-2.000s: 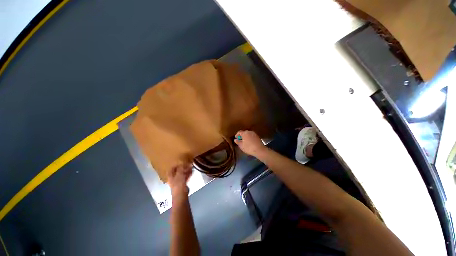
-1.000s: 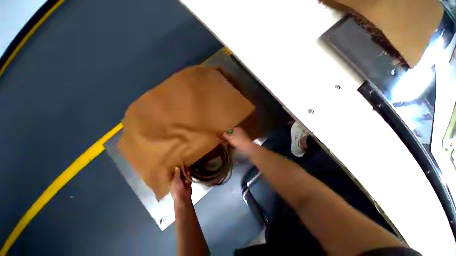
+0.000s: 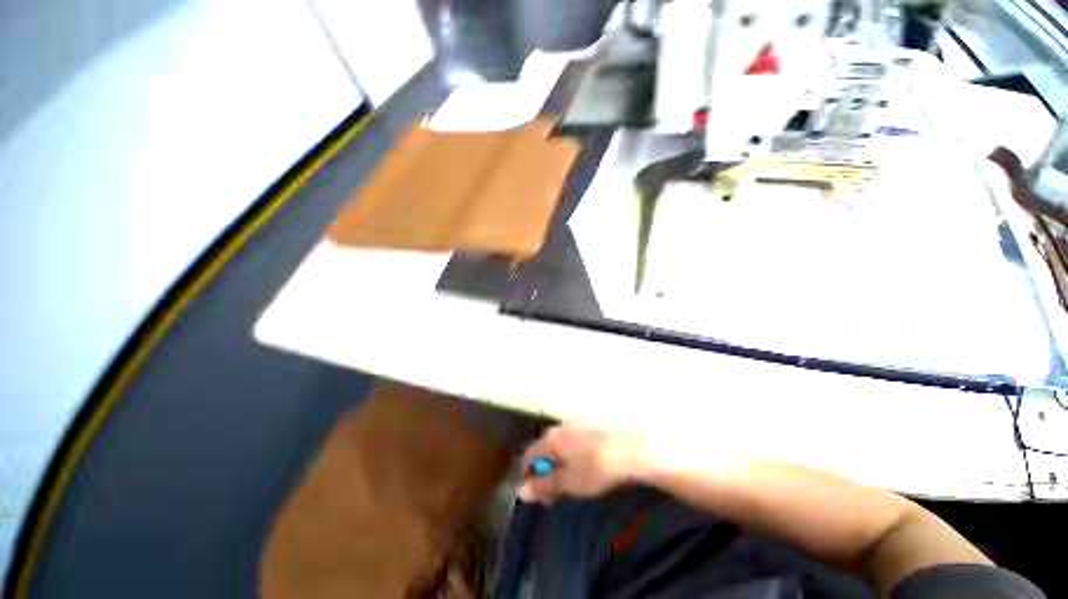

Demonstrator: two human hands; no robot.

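My right hand [image 3: 580,462] is closed around a small tool with a blue end [image 3: 541,466], below the front edge of the white table. My left hand is not in view. The brown pile of panels [image 3: 381,497] lies low under the table edge, just left of my right hand, partly cut off by the bottom of the picture. Dark looped straps [image 3: 451,576] show blurred at its lower right.
A stack of flat brown panels [image 3: 457,187] lies on the white table [image 3: 387,334] at left. The sewing machine head [image 3: 761,76] stands over a yellowish clamp [image 3: 808,176]. Brown strips [image 3: 1048,240] lie at far right. A dark floor with a yellow line curves along the left.
The view has swung up from the low pile to the table and machine. My left hand has gone out of view. My right hand has come away from the pile's straps, still holding the blue-ended tool.
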